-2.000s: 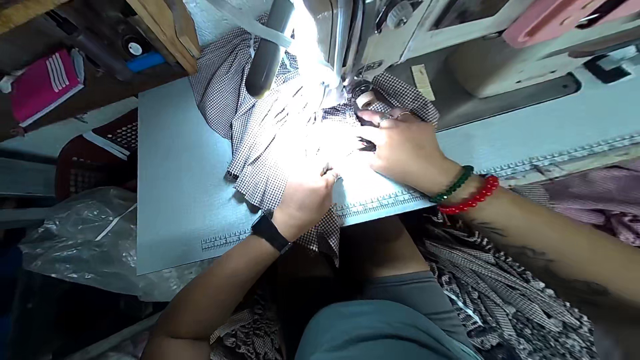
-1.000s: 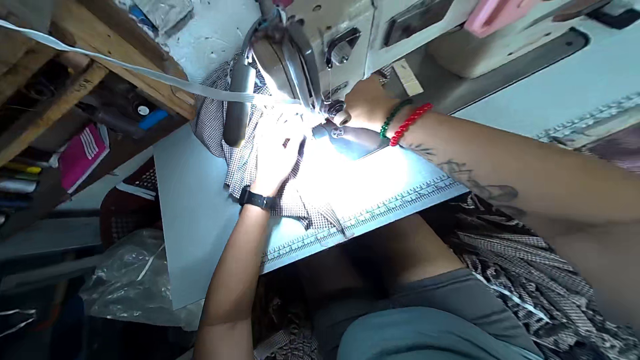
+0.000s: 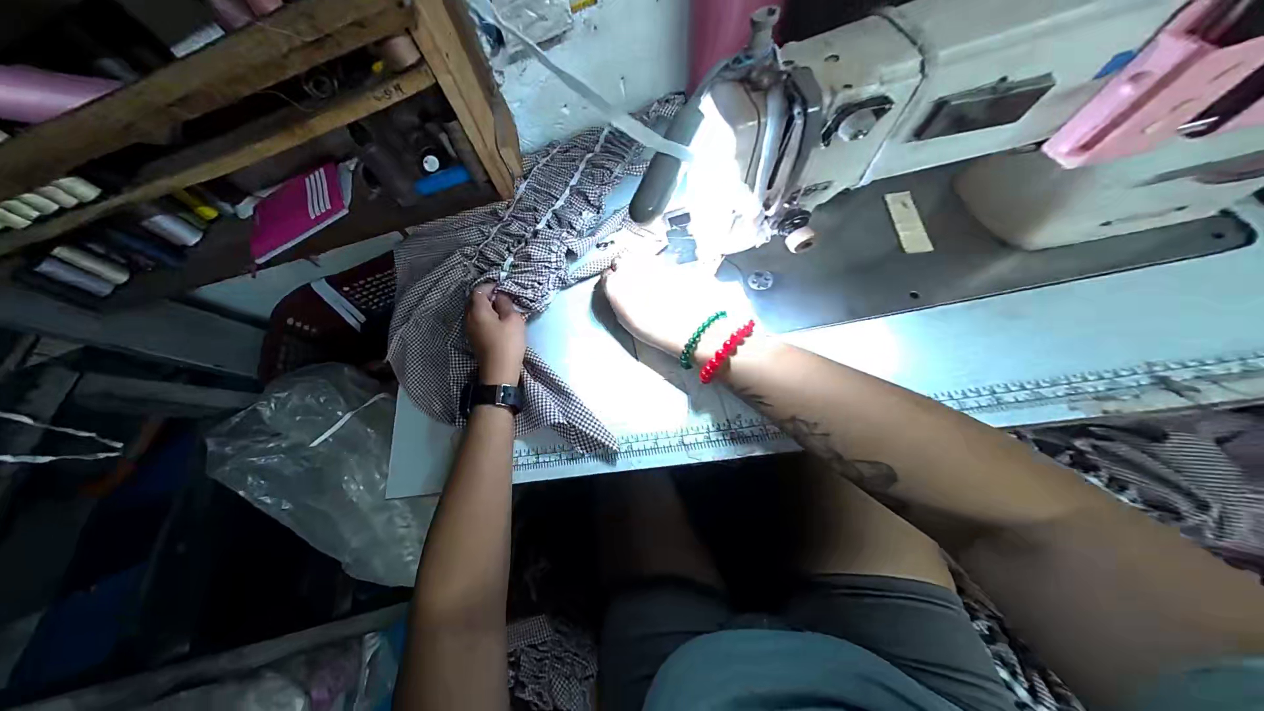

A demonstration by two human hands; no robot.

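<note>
A dark-and-white checked fabric with gathered rows [image 3: 553, 222] lies at the left of the sewing machine [image 3: 760, 148], its pointed corner over the table's front edge. My left hand [image 3: 496, 331], with a black watch on the wrist, grips the gathered part. Close to the needle area, my right hand [image 3: 657, 296], wearing green and red bead bracelets, reaches to the fabric's right end; its fingertips touch a narrow strip there. Glare from the machine's lamp hides the needle and presser foot and washes out part of this hand, so its grip is unclear.
A measuring tape [image 3: 691, 437] runs along the table's front edge. Wooden shelves [image 3: 237, 109] with thread spools and a pink notebook [image 3: 299, 210] stand at the left. A clear plastic bag [image 3: 326, 474] hangs beside the table, and more fabric [image 3: 1175, 474] lies at the right.
My left hand has moved left with the fabric, away from the machine's needle area. The gathered rows now lie spread out at the left. The view has shifted.
</note>
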